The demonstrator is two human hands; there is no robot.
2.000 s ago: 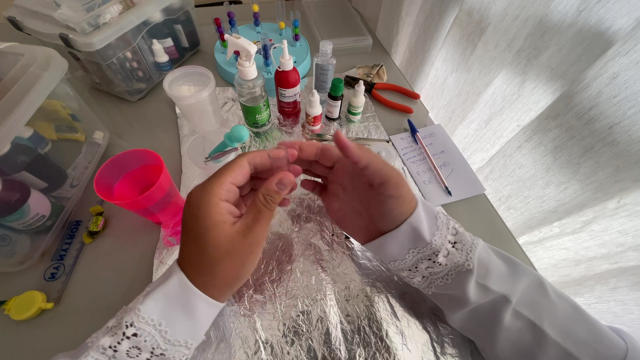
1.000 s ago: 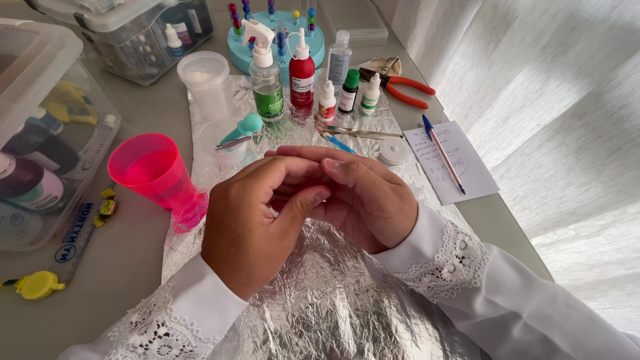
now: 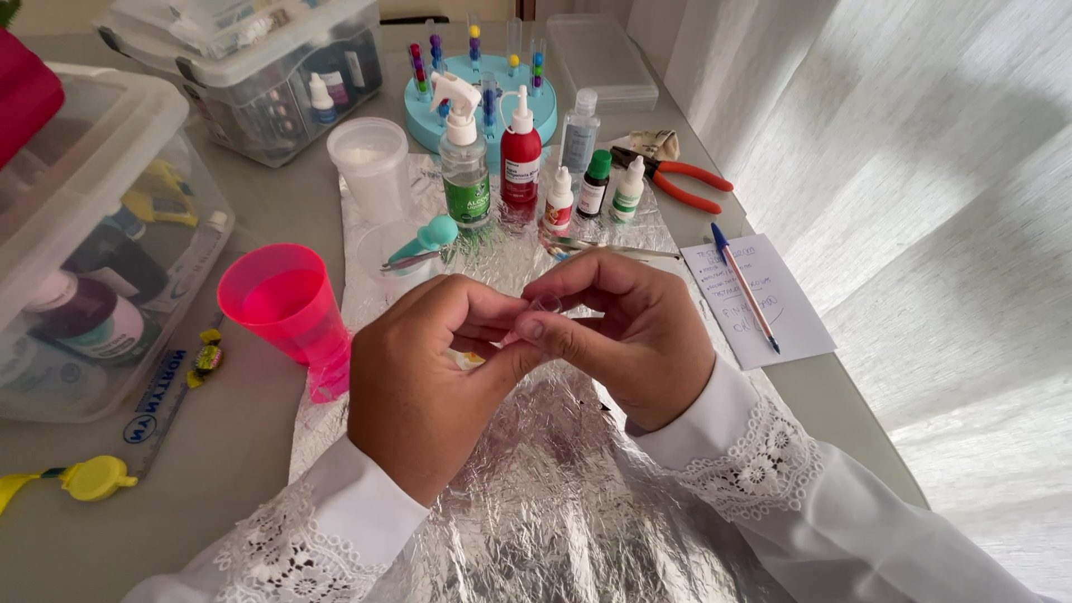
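Note:
My left hand [image 3: 444, 368] and my right hand [image 3: 628, 335] meet above the aluminium foil [image 3: 536, 519], thumbs and fingertips together. Both pinch a small clear piece with a round rim [image 3: 546, 303], perhaps a small tube; the fingers hide most of it. Left of my left hand stands a pink translucent cup [image 3: 280, 293]. Beyond the hands lie metal tweezers [image 3: 620, 248] and a teal dropper-like tool [image 3: 427, 239]. Behind them stand a spray bottle [image 3: 465, 167], a red bottle [image 3: 521, 159], a clear bottle [image 3: 579, 134] and several small dropper bottles [image 3: 625, 194].
Lidded plastic boxes [image 3: 109, 251] flank the left side. A turquoise round rack [image 3: 481, 92] holds tubes of coloured beads. Orange-handled pliers [image 3: 687, 184] lie at the back right, near a paper with writing [image 3: 796, 310] and a pen [image 3: 749, 293]. A white tub [image 3: 368, 163] stands at left.
My hands were cupped together a second ago; now their fingertips are pinched on the small clear piece, whose rim shows between them.

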